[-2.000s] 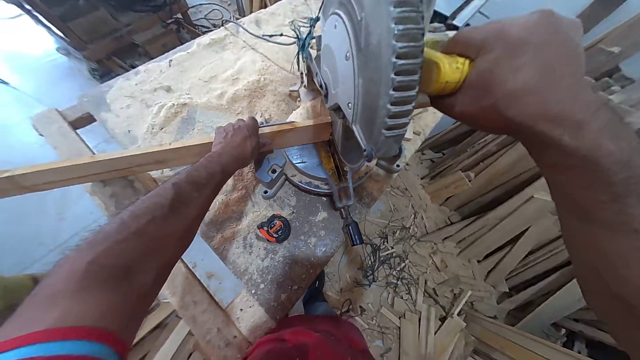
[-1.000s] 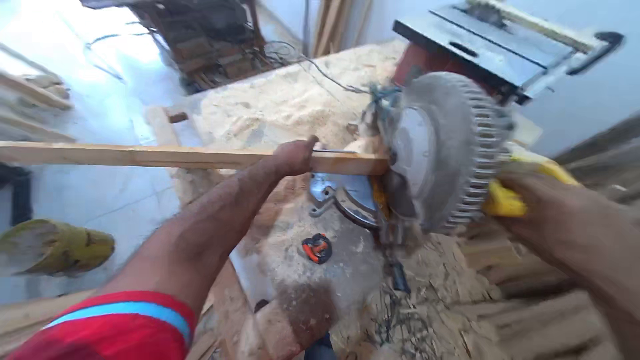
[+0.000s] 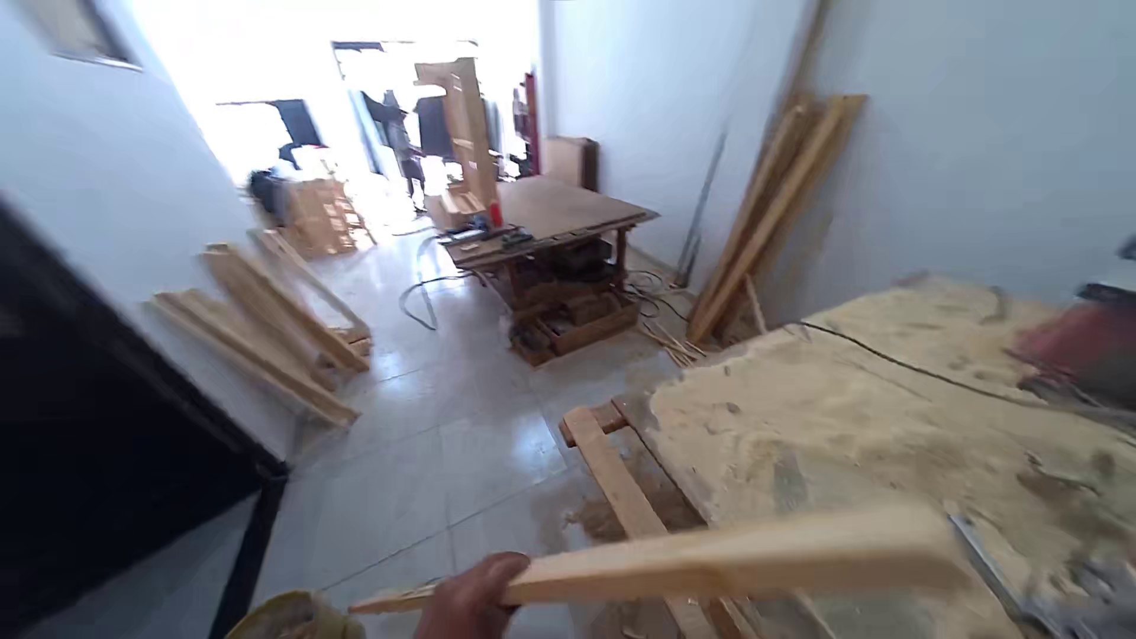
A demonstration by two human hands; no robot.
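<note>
My left hand (image 3: 472, 596), at the bottom of the head view, grips a long wooden board (image 3: 710, 561). The board slants from low left of the hand to a blurred end over the workbench at the right. Sawdust covers the workbench (image 3: 799, 417), and a black cable (image 3: 914, 366) crosses it. A metal part of the saw (image 3: 1003, 568) shows at the lower right edge. My right hand is out of view.
A wooden rail (image 3: 617, 475) runs along the bench's left side. A yellow bucket (image 3: 297, 617) stands at the bottom. Planks (image 3: 266, 328) lean on the left wall, others (image 3: 781, 213) on the right wall. Farther off are a table (image 3: 559, 209) and a person (image 3: 410, 164).
The view has swung far to the left. The board's right end, earlier at the miter saw, is now away from the blade. My right hand, earlier on the yellow saw handle, has left the view.
</note>
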